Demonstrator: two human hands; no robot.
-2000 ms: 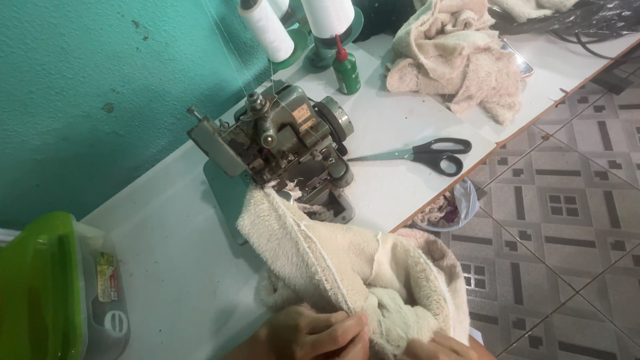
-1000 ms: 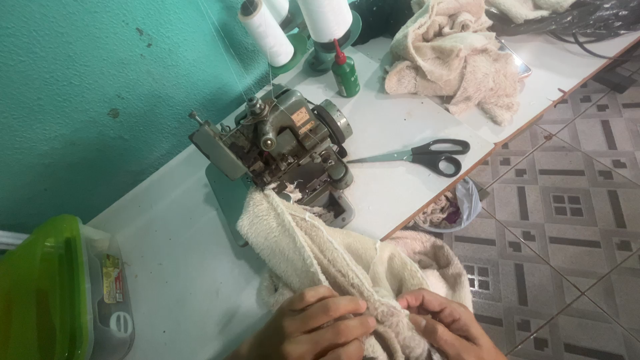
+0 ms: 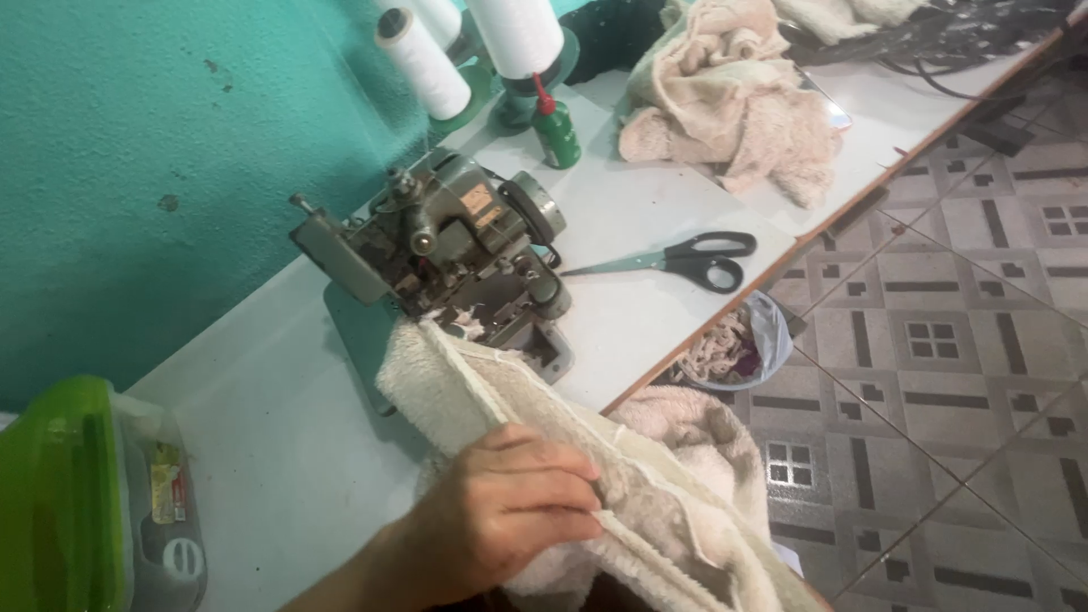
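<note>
A cream fleece fabric piece (image 3: 442, 391) runs from the needle area of a grey overlock sewing machine (image 3: 459, 221) down to the lower right, with a seamed edge along it. My left hand (image 3: 527, 501) grips that fabric edge between thumb and fingers, below the machine. Only the one hand shows; my right hand is out of view. Small fabric scraps lie at the machine's front plate. Black-handled scissors (image 3: 680, 259) lie on the white table to the right of the machine, their tips close to it.
Behind the machine stand white thread cones (image 3: 518, 34) and a green oil bottle (image 3: 557, 132) with a red tip. Beige fleece pieces (image 3: 722, 102) lie farther back. A green-lidded plastic container (image 3: 68, 501) sits at left. A scrap bin (image 3: 761, 340) is beside the table edge (image 3: 705, 319).
My right hand, on the fabric beside the left a second ago, has left the view. The fabric now stretches straighter from the machine to the lower right.
</note>
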